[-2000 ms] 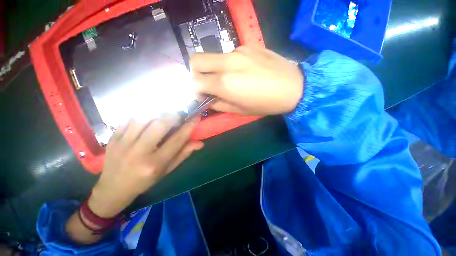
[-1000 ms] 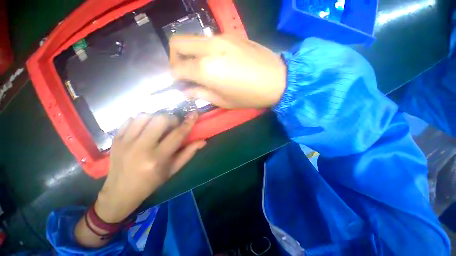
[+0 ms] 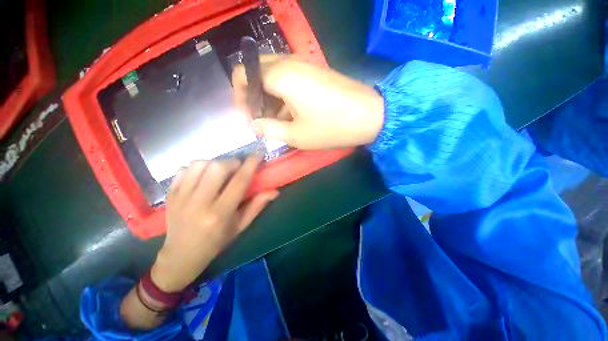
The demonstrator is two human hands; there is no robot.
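Observation:
An open tablet with a large silver-grey battery lies in a red frame. The battery shines white near its lower edge. My right hand is over the board end of the tablet and holds a dark, flat stick-like tool, nearly upright, between thumb and fingers. My left hand rests over the frame's near side, fingertips at the tablet's lower edge, beside the right fingertips. Whether the left fingertips pinch a small part cannot be made out. The mainboard is partly hidden by my right hand.
A blue bin with shiny bluish bits stands behind my right forearm. Part of another red frame shows at the upper left. The dark green bench has a worn, chipped strip at the left. A blue sleeve shows at the right edge.
The dark tool now stands nearly upright in my right hand; earlier a thin tool pointed down-left near the left fingers. The frame and left hand appear slightly further right than a second ago.

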